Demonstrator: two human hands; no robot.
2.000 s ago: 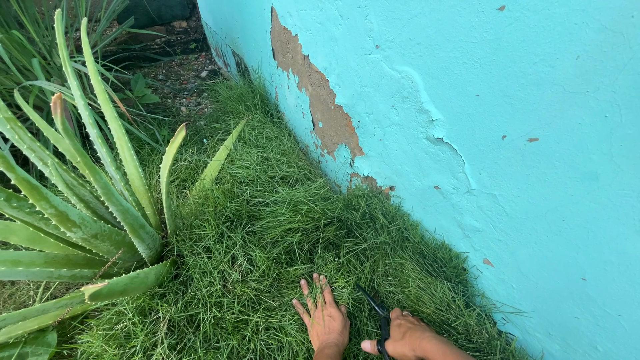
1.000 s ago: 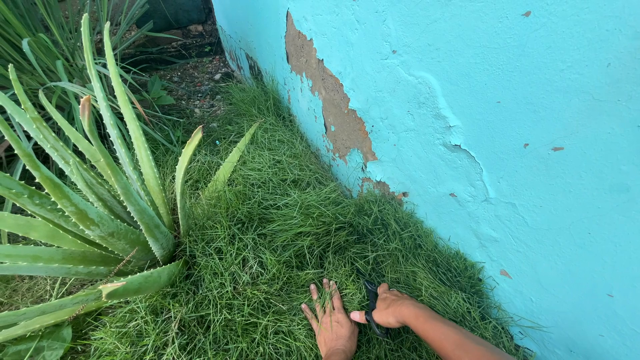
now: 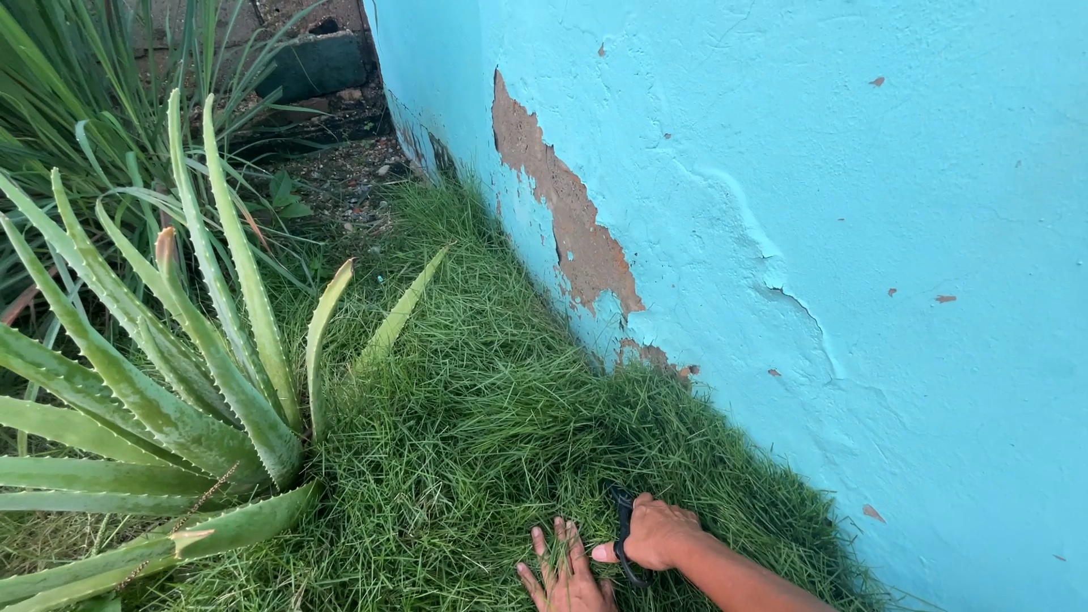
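Note:
My right hand [image 3: 659,534] grips a dark-handled cutting tool [image 3: 626,527], which looks like scissors or shears; its blades are mostly hidden in the long green grass [image 3: 510,408]. Just left of it, my left hand [image 3: 568,578] lies palm down on the grass with its fingers spread, a few blades of grass across them. The bottom edge of the view cuts this hand off. The tip of my right thumb is close to the left hand's fingers.
A large aloe plant [image 3: 246,433] with toothed leaves spreads on the left. A turquoise wall [image 3: 850,212] with peeling paint borders the grass on the right. Farther back are long-leaved plants [image 3: 93,102], gravelly soil [image 3: 348,187] and a dark block [image 3: 314,66].
The cutting tool, dark blade showing two seconds ago, now sits more steeply in my right hand, its blades mostly in the grass. My left hand stays spread on the grass.

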